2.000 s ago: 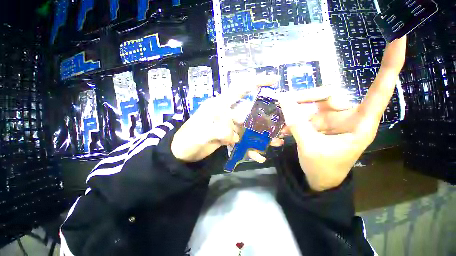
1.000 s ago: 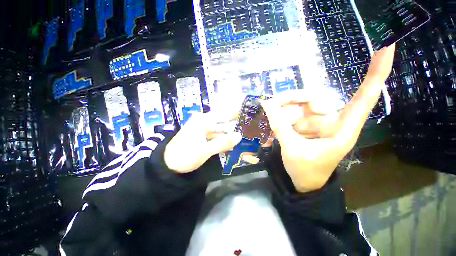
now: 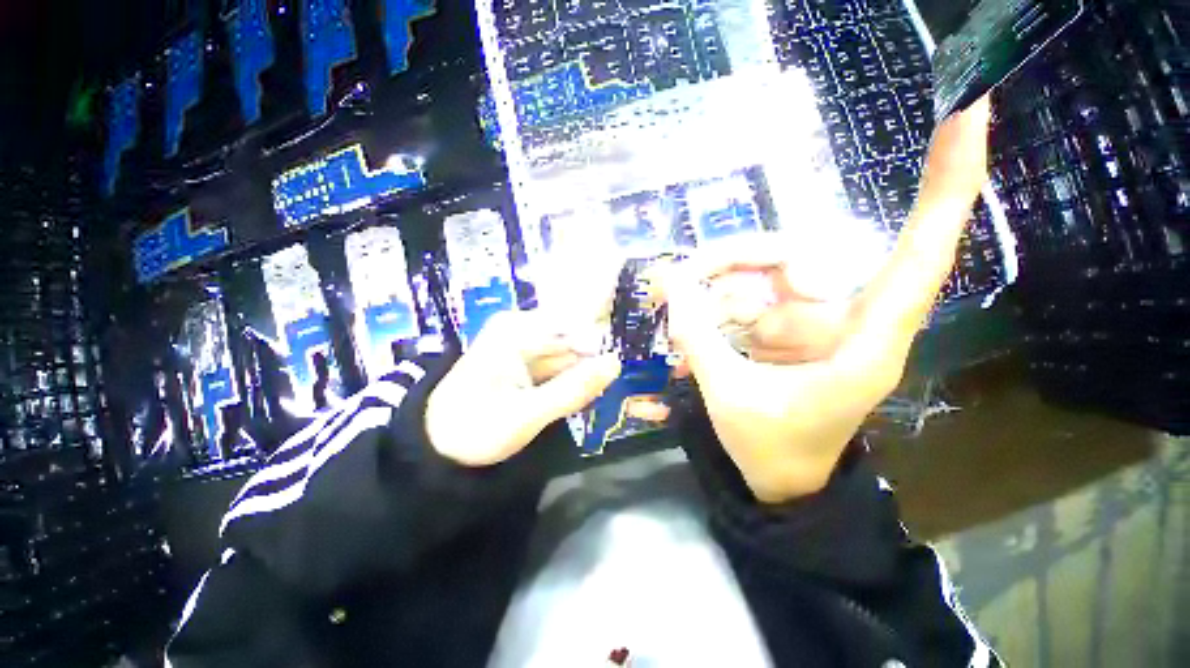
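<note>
A blue circuit board (image 3: 628, 398) is held between both hands, its narrow tail pointing down and left. A dark piece (image 3: 640, 313) covers its upper wide end; fingers hide part of it. My left hand (image 3: 516, 385) grips the board from the left side. My right hand (image 3: 796, 372) has its thumb and bent fingers at the board's upper right edge. A dark slotted adhesive piece (image 3: 1002, 55) sticks to the raised fingertip of my right hand.
A black blister tray (image 3: 248, 244) at the left holds blue boards, several with whitish rectangles on them. Glaring sheets of dark slotted pieces (image 3: 868, 124) lie behind my hands. Dark ribbed stacks (image 3: 1090, 222) stand at right and far left.
The board has turned and tilted, so its covered end looks narrower. My right thumb has moved further over its edge. The view has shifted, so the hands and raised piece appear further left.
</note>
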